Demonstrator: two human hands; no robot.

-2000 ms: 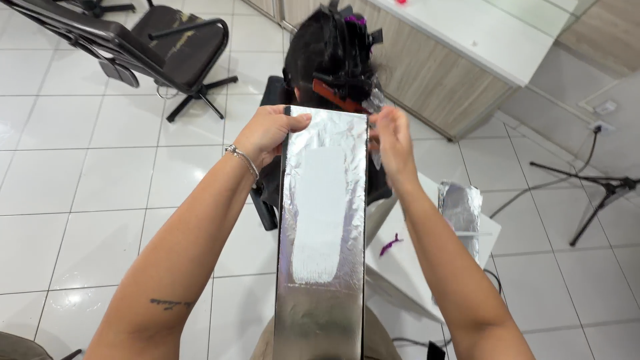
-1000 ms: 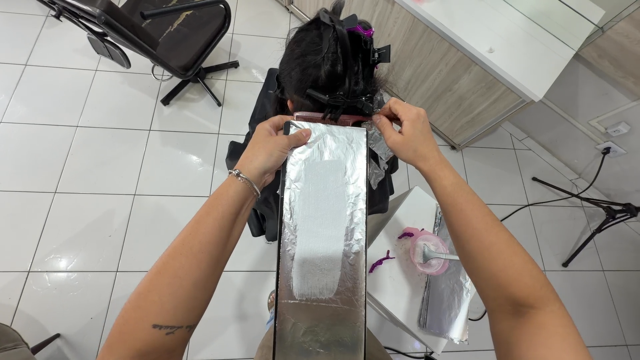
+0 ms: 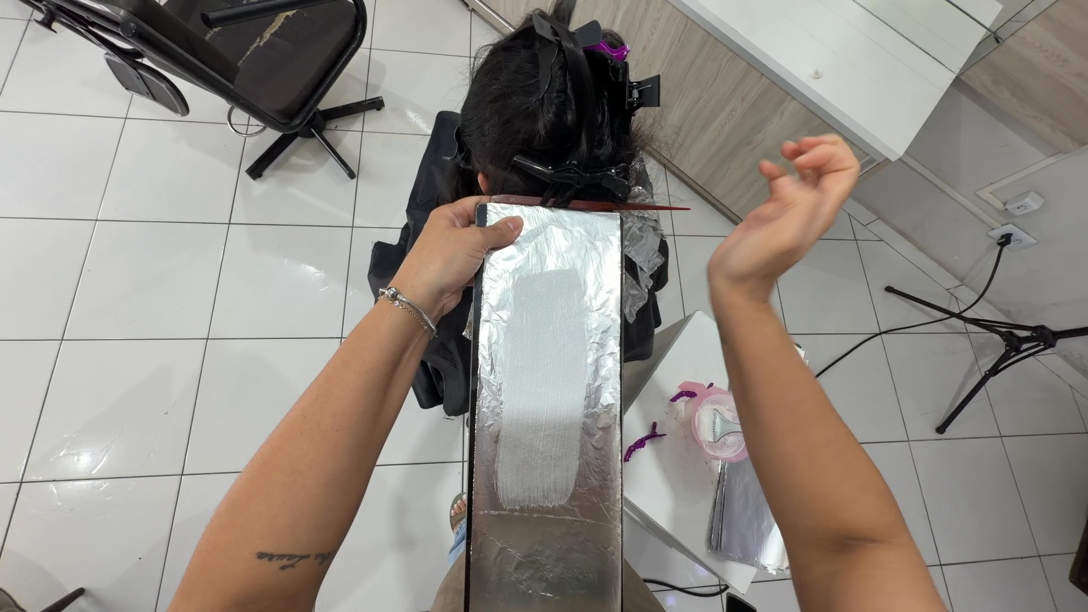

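My left hand (image 3: 466, 246) grips the top left corner of a long board covered with aluminium foil (image 3: 552, 544), its thumb on the foil. A pale strip of cream (image 3: 544, 391) lies along the foil. Across the board's top edge lies a red tail comb (image 3: 654, 206), its tail pointing right. Just beyond is the dark-haired head (image 3: 518, 110) of a seated person, with black hair clips (image 3: 569, 174) and a purple clip (image 3: 612, 51). My right hand (image 3: 790, 204) is raised to the right of the comb, fingers loosely curled, holding nothing.
A white trolley top (image 3: 671, 510) at lower right bears a pink bowl with a brush (image 3: 721, 425), purple clips (image 3: 643, 442) and a stack of foil sheets (image 3: 748, 518). A black salon chair (image 3: 280, 51) stands upper left, a white counter (image 3: 850, 76) upper right, a black tripod stand (image 3: 1011, 340) at right.
My right hand has moved away from the board's top right corner, out to the right. The comb now lies along the board's top edge; my left hand still holds the board.
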